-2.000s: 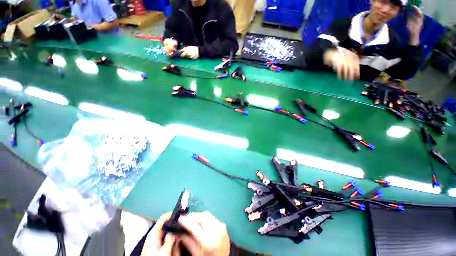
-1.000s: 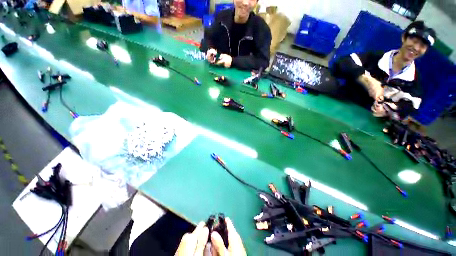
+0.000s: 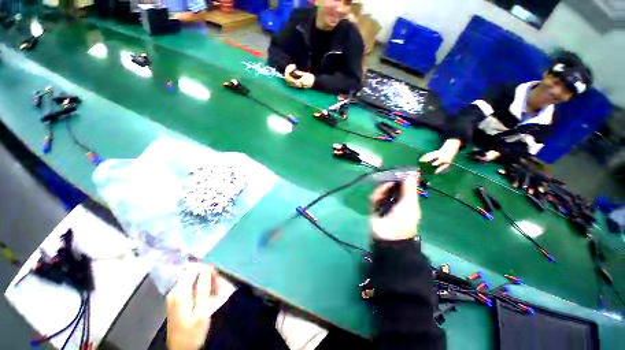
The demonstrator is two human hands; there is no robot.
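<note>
My right hand (image 3: 397, 208) is stretched out over the edge of the conveyor, closed on a black battery clamp (image 3: 388, 197). A dark cable (image 3: 336, 188) curves from it to the left, its end blurred. My left hand (image 3: 192, 304) is low at the bench edge by the plastic bag; whether it holds anything is unclear. The clear plastic bag (image 3: 130, 184) lies spread with small silver pieces (image 3: 214, 193) heaped on it. The clamp pile (image 3: 456, 290) is partly hidden behind my right sleeve.
Clamp leads lie spaced along the green conveyor belt (image 3: 226, 126). A black ribbed tray (image 3: 545, 331) is at lower right. A white box (image 3: 113, 290) at left holds several clamp leads (image 3: 68, 266). Two people sit opposite; one person's hand (image 3: 442, 156) reaches over the belt, beside another clamp heap (image 3: 548, 191).
My hands were together in front of me and are now apart. My right hand has moved forward and right with the clamp; my left has moved left toward the bag.
</note>
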